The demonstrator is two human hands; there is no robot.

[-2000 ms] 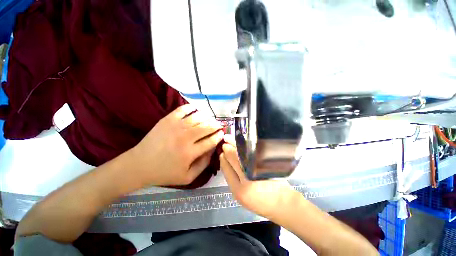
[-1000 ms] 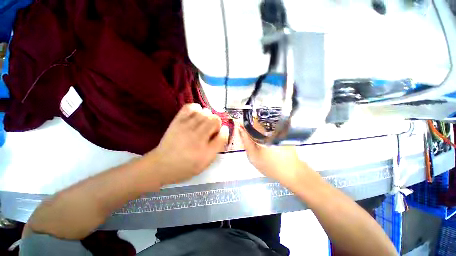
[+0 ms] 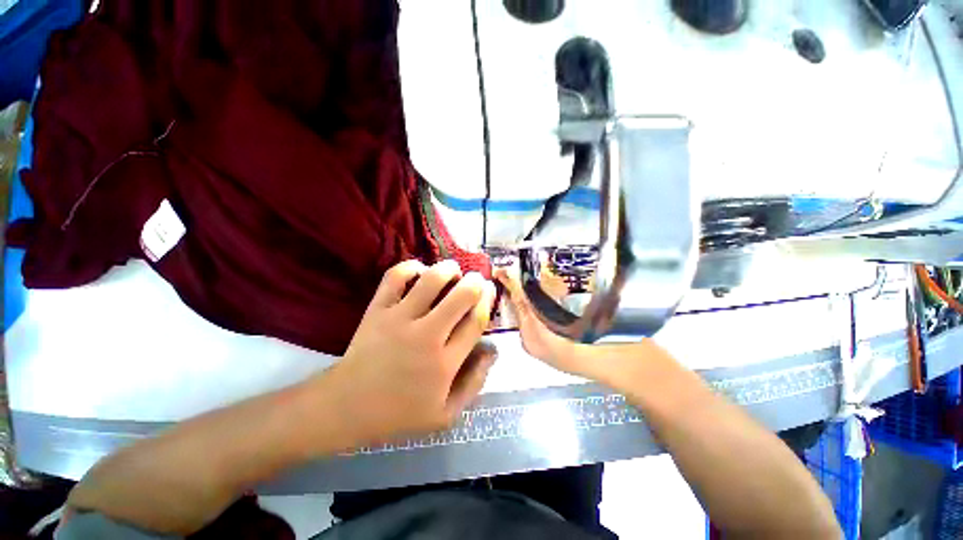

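Note:
A dark wine-red garment (image 3: 275, 169) lies heaped on the left of the table, with a white label (image 3: 163, 231) on it. Its gathered seam (image 3: 461, 256), brighter red, runs to the needle area of the white sewing machine (image 3: 781, 116). My left hand (image 3: 428, 338) holds the fabric edge between bent fingers, just left of the needle area. My right hand (image 3: 560, 343) has its fingertips at the cloth beside the needle area, partly hidden by the curved metal guard (image 3: 649, 227). Whether it grips the cloth is unclear.
A printed ruler (image 3: 528, 417) runs along the table's front edge. Blue baskets (image 3: 898, 422) stand at the lower right. Orange and dark tools or cords (image 3: 916, 327) are at the right edge, near a white tied strip (image 3: 861, 385).
Over the frames, the machine and garment shift in the picture as the view moves. My left hand has moved back from the seam, and more of the gathered band shows.

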